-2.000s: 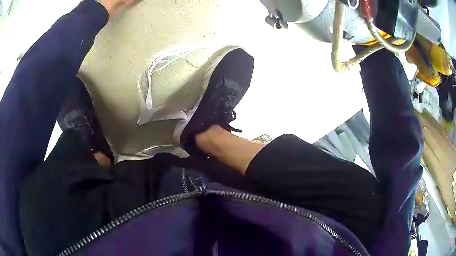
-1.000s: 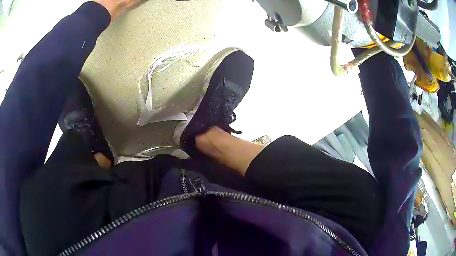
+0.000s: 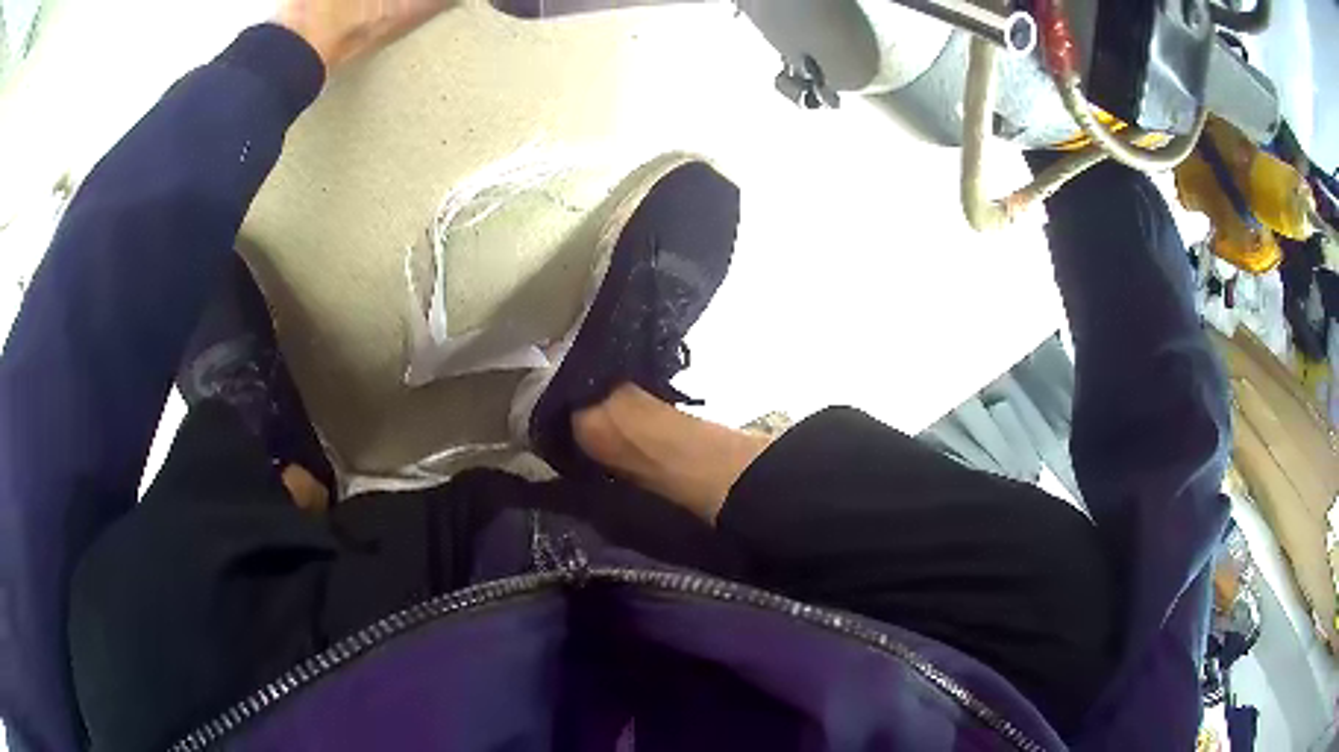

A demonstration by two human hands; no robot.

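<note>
The cloth cutting machine (image 3: 940, 74) shows in part at the top right, with a silver-grey body, an orange band and beige hose loops (image 3: 981, 147) with red wrapping. My right sleeve runs up to it, but my right hand is hidden behind the machine. My left hand (image 3: 360, 21) is at the top edge, cut off by it, fingers pointing right over the pale surface; what its fingers touch cannot be told. White overexposed material (image 3: 881, 279), its details washed out, lies under the machine.
My dark shoes (image 3: 661, 272) stand on the speckled beige surface (image 3: 353, 221). Thin white offcuts (image 3: 436, 279) lie between them. Yellow-orange items (image 3: 1248, 191), grey folded material (image 3: 1006, 419) and brown material (image 3: 1278, 441) are at the right.
The machine has shifted slightly up and left, and its dark box has tilted. My left hand has moved a little to the right. A dull grey-purple strip now shows at the top edge.
</note>
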